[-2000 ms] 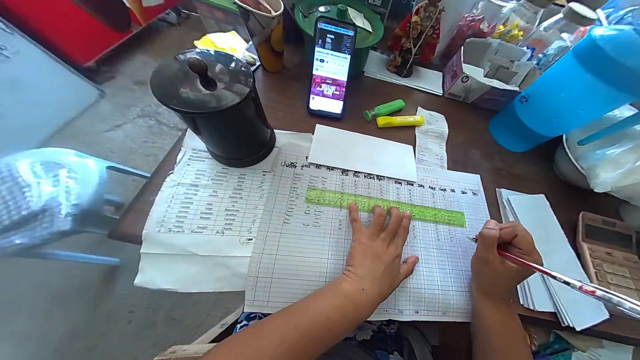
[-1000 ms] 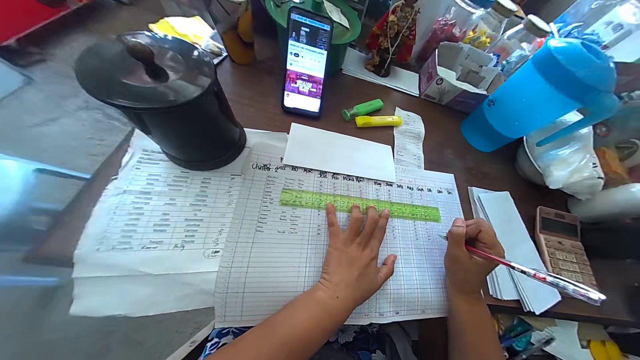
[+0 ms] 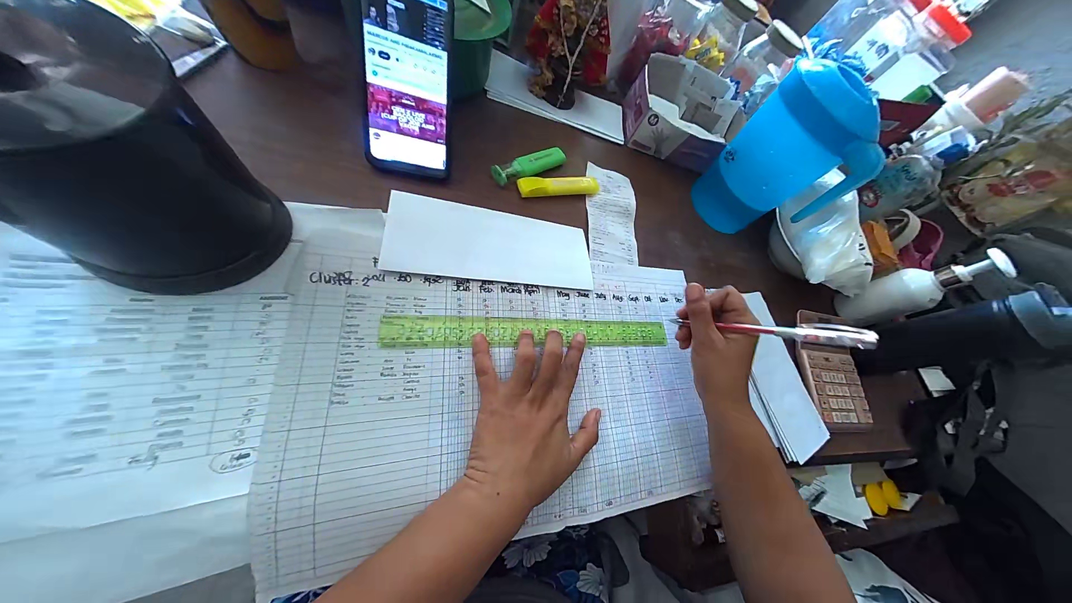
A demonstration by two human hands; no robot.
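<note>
A ruled ledger sheet (image 3: 360,469) with handwritten rows and month columns lies on the dark wooden table. Across its upper rows rests a translucent green ruler (image 3: 523,332). My left hand (image 3: 528,419) lies flat with fingers spread, its fingertips pressing the ruler's lower edge. My right hand (image 3: 722,347) grips a red and clear pen (image 3: 779,331), its tip at the sheet just past the ruler's right end. A blank white paper (image 3: 486,243) covers part of the sheet's top. Another written sheet (image 3: 134,402) lies to the left, partly under a black lidded container (image 3: 142,167).
A smartphone (image 3: 408,84) stands behind the papers, near green (image 3: 536,163) and yellow highlighters (image 3: 559,186) and a receipt (image 3: 613,218). To the right are a blue tumbler (image 3: 779,151), stacked papers (image 3: 775,385), a calculator (image 3: 833,373) and a white pump bottle (image 3: 904,293).
The ruler has moved up the sheet, with my left hand's fingertips still on it. My right hand still holds the pen near the ruler's right end. The view has shifted.
</note>
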